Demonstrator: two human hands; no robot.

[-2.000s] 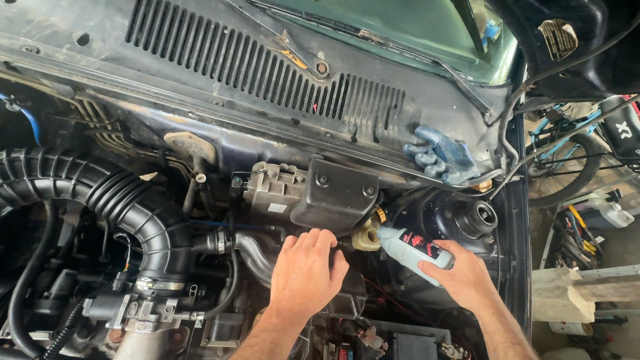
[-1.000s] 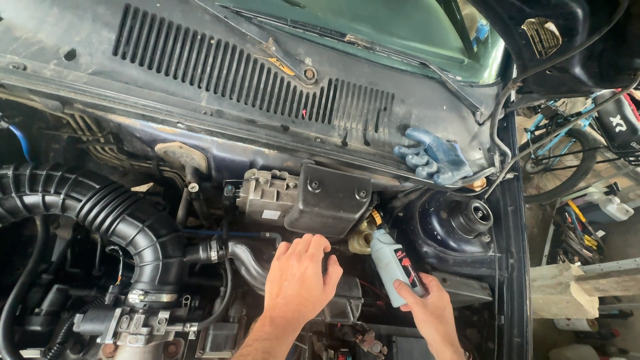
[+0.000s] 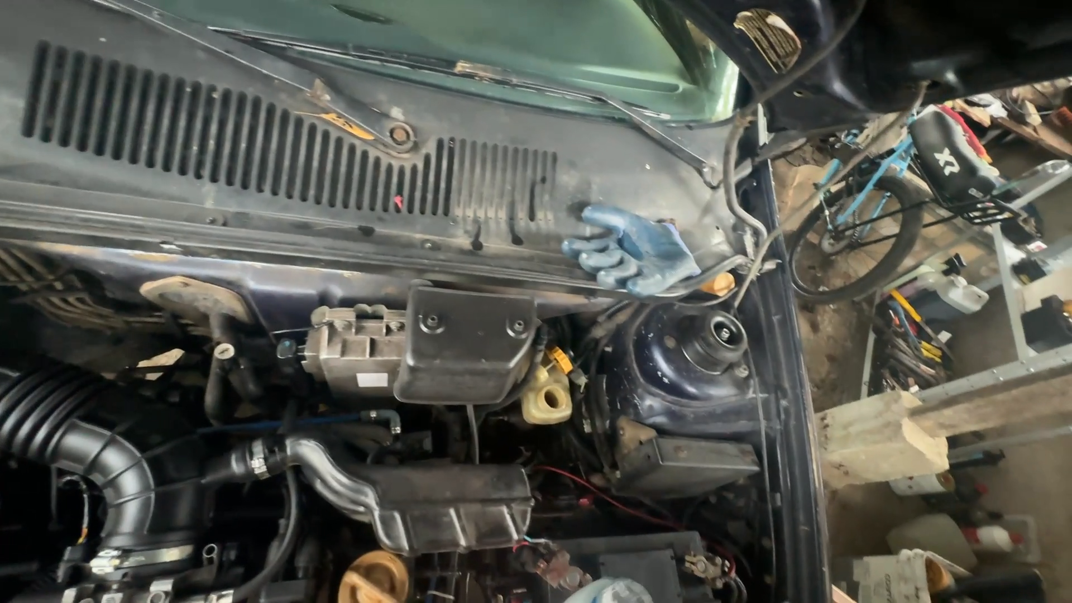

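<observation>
Neither of my hands shows in the head view now. The yellowed plastic fluid reservoir (image 3: 548,400) has an uncovered round filler neck, and a yellow connector (image 3: 559,360) sits just above it. To its left is a black plastic cover (image 3: 469,343) beside a metal housing (image 3: 356,347). A blue work glove (image 3: 632,251) lies on the cowl panel. At the bottom edge, the rounded top of a pale blue-grey object (image 3: 611,591) shows in part; what it is cannot be told. A yellowish cap (image 3: 374,578) is to its left.
A ribbed black intake hose (image 3: 109,456) curves along the left. The strut tower (image 3: 670,360) stands right of the reservoir, with a grey box (image 3: 691,463) below. Wipers (image 3: 662,141) cross the windshield base. Beyond the fender are a bicycle (image 3: 863,213) and a wooden beam (image 3: 883,440).
Both hands have left the view. The grey bottle my right hand held at the reservoir is no longer there, and the reservoir's neck shows fully. The glove lies where it was.
</observation>
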